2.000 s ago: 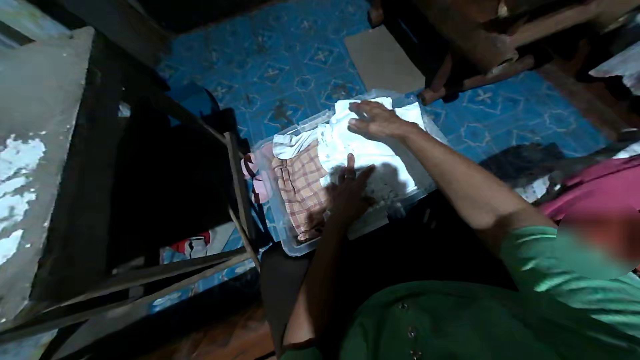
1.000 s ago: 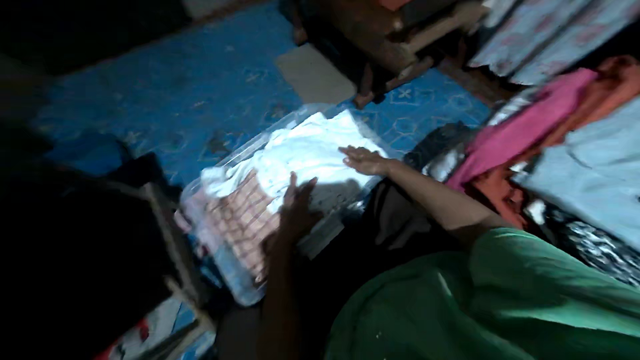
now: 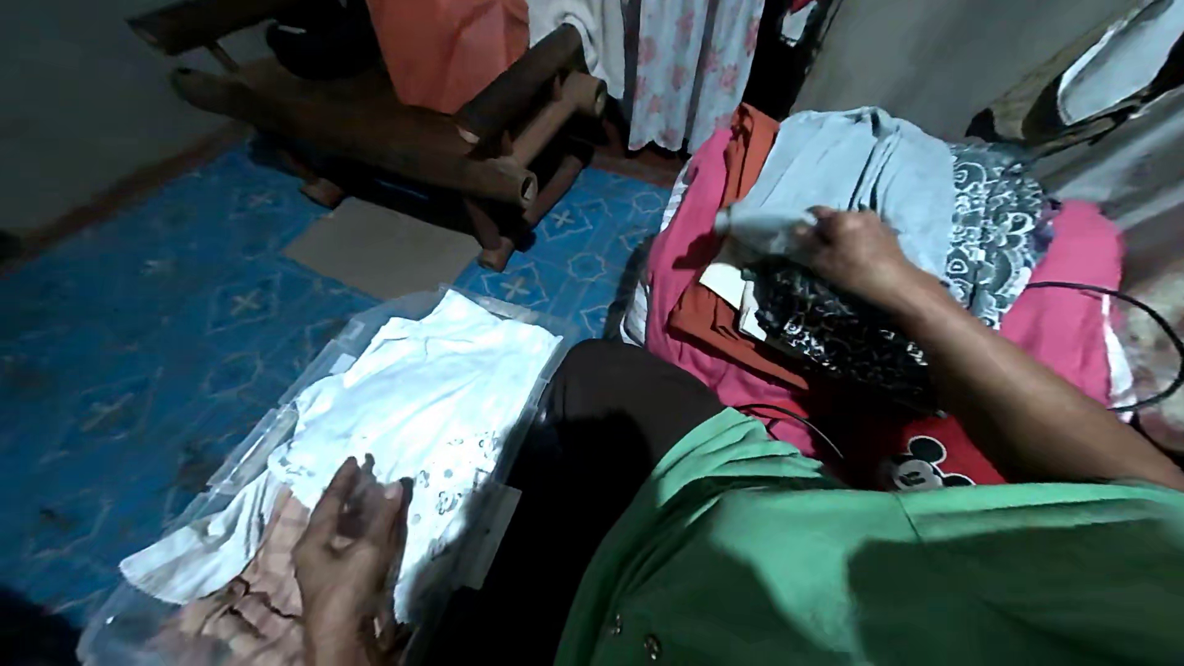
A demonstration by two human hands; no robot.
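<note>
My left hand [image 3: 351,550] rests with its fingers apart over a white printed garment [image 3: 416,388], which lies on a pinkish-brown checked cloth [image 3: 268,592] in a clear plastic container [image 3: 319,356]. Over on the right, my right hand [image 3: 856,245] has its fingers closed on the edge of a light grey-blue garment [image 3: 832,166]. That garment lies on a pile with an orange-red cloth [image 3: 731,324], a pink cloth [image 3: 675,268] and a black-and-white patterned cloth [image 3: 832,324]. My fingertips there are slightly blurred.
A rough wooden chair [image 3: 370,120] stands at the back left, with a flat brown sheet [image 3: 384,250] on the blue patterned floor [image 3: 120,407] by it. A floral curtain [image 3: 689,65] hangs behind. A dark cable [image 3: 1142,305] loops at the right, near a red cloth with a cartoon print [image 3: 925,458].
My right hand has left the white garment and moved right to the clothes pile, where it grips the grey-blue garment. The left hand stays over the container. The view has swung right.
</note>
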